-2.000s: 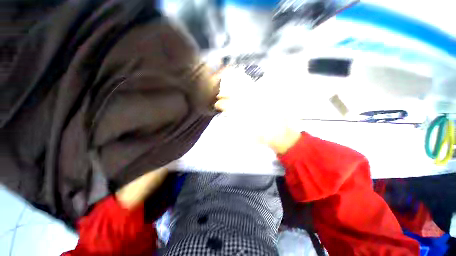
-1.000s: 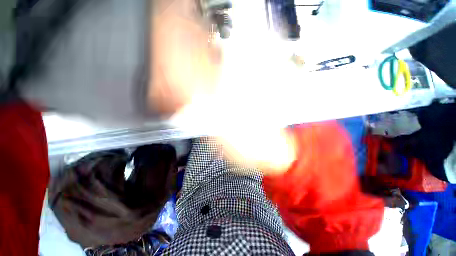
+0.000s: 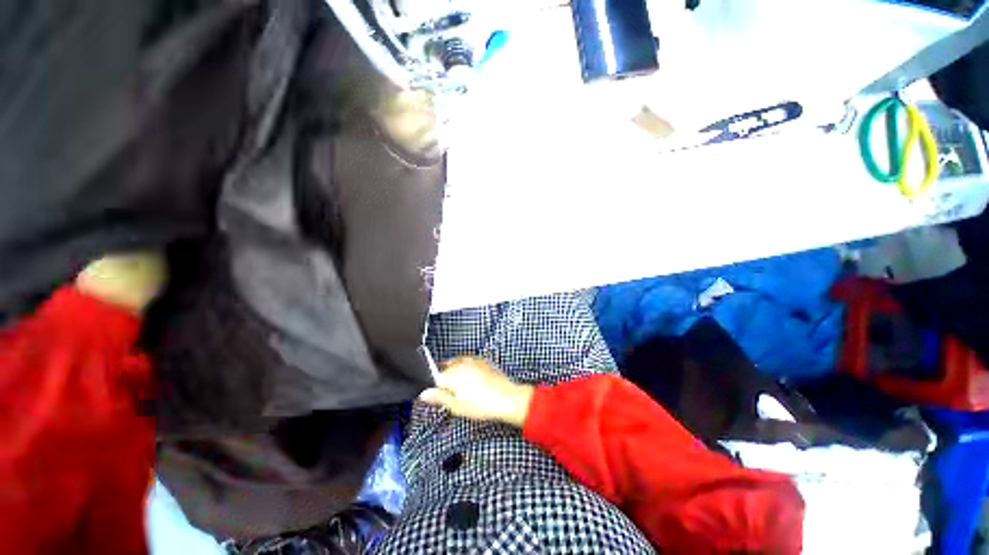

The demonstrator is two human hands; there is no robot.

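A dark brown garment point(image 3: 380, 217) spreads over the left of the view, from the machine down to the lap, with a greyer band across it. Its right edge runs down the white table, with loose pale threads. My right hand point(image 3: 477, 390) pinches the garment's lower corner above the lap, where a thin white strip shows at the fingertips. My left hand point(image 3: 125, 280) is blurred at far left, its fingers hidden in a dark fold that it appears to grip. Metal machine parts point(image 3: 445, 49) show at top, beside the garment.
On the white table point(image 3: 586, 217) lie a black block point(image 3: 615, 41), a small tan tab point(image 3: 651, 121), slim black snips point(image 3: 754, 121) and scissors with green and yellow handles point(image 3: 916, 152). Blue clothes point(image 3: 748, 314) and a red piece point(image 3: 868, 336) are piled below right.
The brown garment now hangs over the table's front edge. My right hand has moved left to its corner. My left hand has come down at far left; the raised grey panel is lowered.
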